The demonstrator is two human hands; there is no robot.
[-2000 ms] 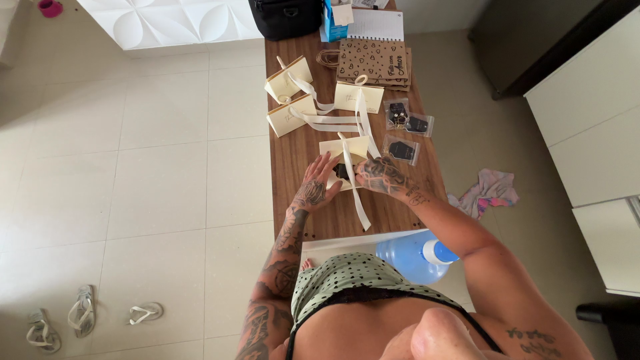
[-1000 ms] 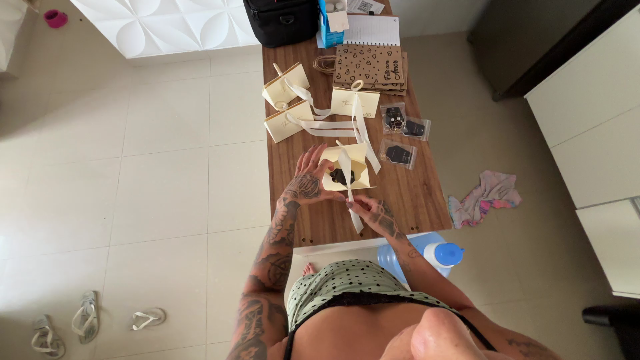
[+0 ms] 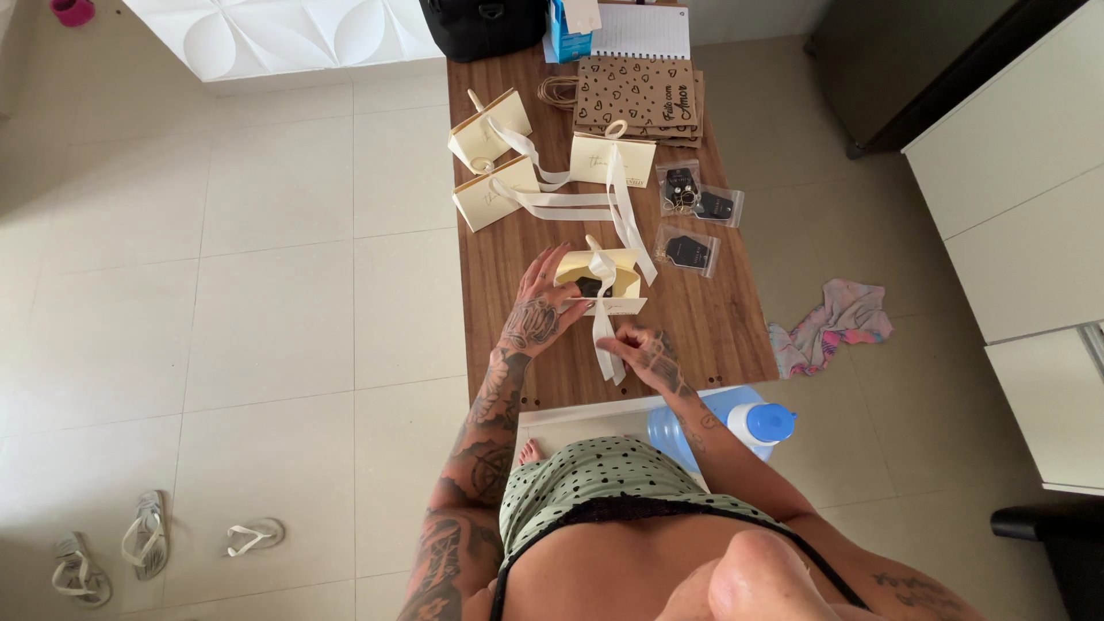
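A small cream gift box (image 3: pixel 624 306) stands open near the front of the wooden table, a dark item (image 3: pixel 590 286) inside it. My left hand (image 3: pixel 536 310) holds the box's left side, its fingers at the opening. A white ribbon (image 3: pixel 607 358) hangs over the front of the box, and my right hand (image 3: pixel 649 354) pinches its loose part below. Three closed cream boxes with ribbons lie further back: one (image 3: pixel 490 129) at the back left, one (image 3: pixel 497 191) in front of it, one (image 3: pixel 612 159) to the right. Small clear bags (image 3: pixel 687 251) with black cards lie at the right.
Brown paper bags with hearts (image 3: pixel 634 93), a spiral notebook (image 3: pixel 642 30), a blue carton (image 3: pixel 570 34) and a black bag (image 3: pixel 485 26) occupy the table's far end. A blue water jug (image 3: pixel 673 431) is beneath the table's front edge (image 3: pixel 621 398). Cloth (image 3: pixel 832 326) lies on the floor at right.
Two seconds ago my right hand was beside the box; it has moved down toward the table's front edge, onto the ribbon. My left hand remains at the box's left side.
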